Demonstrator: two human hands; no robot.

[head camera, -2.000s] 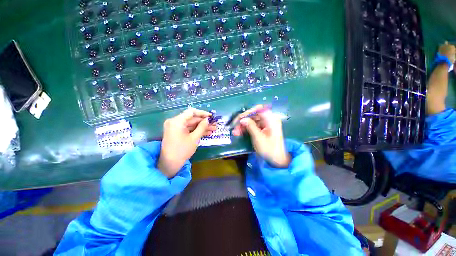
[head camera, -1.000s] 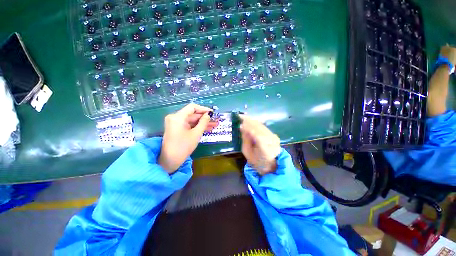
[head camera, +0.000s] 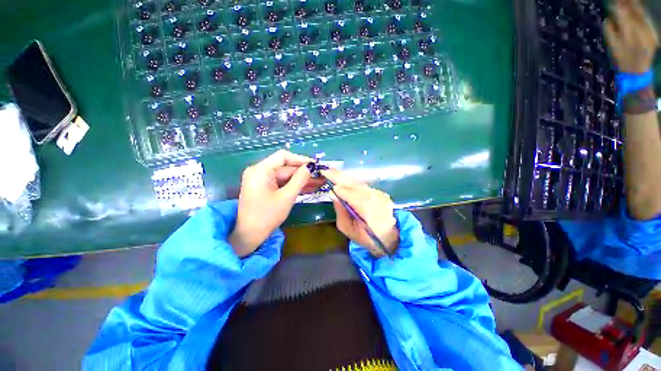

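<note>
My left hand (head camera: 269, 197) pinches a small dark module (head camera: 314, 169) between thumb and fingertips at the bench's front edge. My right hand (head camera: 364, 214) holds thin dark tweezers (head camera: 360, 219), with their tip at the module. Whether the tip touches it is too small to tell. A white pad sheet with dark marks (head camera: 316, 196) lies under my hands, mostly hidden by them. A second such sheet (head camera: 179, 185) lies to the left. The clear blister tray (head camera: 296, 130) lies beyond my hands, with rows of dark modules in its pockets.
White specks lie between tray and hands. A glossy black blister tray (head camera: 528, 145) stands at the right. A smartphone (head camera: 42, 94), a white tag (head camera: 73, 135) and a crumpled plastic bag (head camera: 16, 163) lie at the left. Another person's arm (head camera: 641, 145) reaches in at the far right.
My right hand has come left to the module with the tweezers, uncovering the spot at the pad sheet's right side. The other person's arm has reached further forward. The view has shifted slightly.
</note>
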